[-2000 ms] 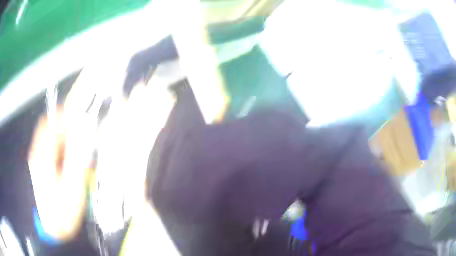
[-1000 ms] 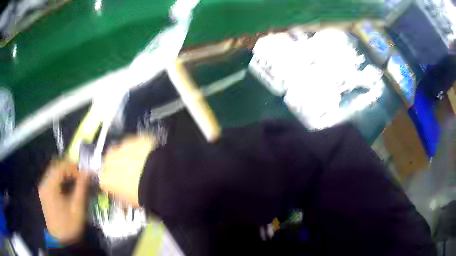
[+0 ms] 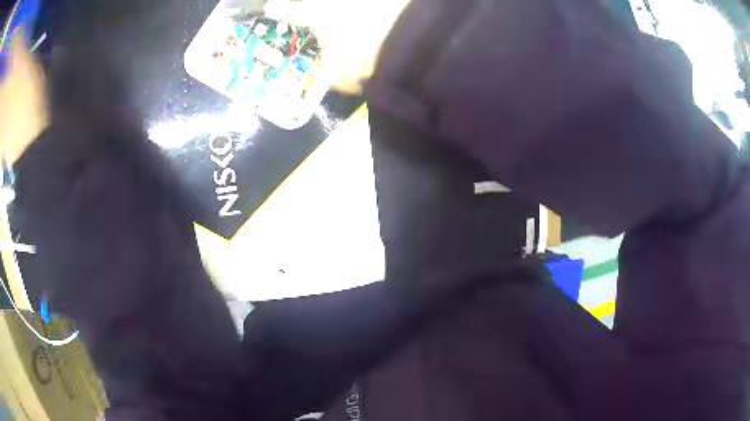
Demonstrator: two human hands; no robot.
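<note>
An open white housing [image 3: 196, 59] with a circuit board [image 3: 267, 51] and small coloured parts inside lies on the glossy black printed board [image 3: 164, 99] at the top. My right hand [image 3: 349, 41] is at the housing's right side, bright and washed out; its fingers are cut off or unclear, so its grip cannot be told. My left hand [image 3: 23, 99] is at the far left edge, partly cut off and blurred, away from the housing, just below a blue object [image 3: 23, 15].
The board's white triangular area [image 3: 312, 222] bears a yellow edge. White crinkled items [image 3: 699, 62] lie at upper right. A blue object [image 3: 566, 275] is right of my lap. At left are a thin white cable [image 3: 41, 335] and a brown box [image 3: 49, 370].
The view has swung down and left, away from the green belt. My hands, close together before, are now far apart. The open housing and the NISKO lettering now show.
</note>
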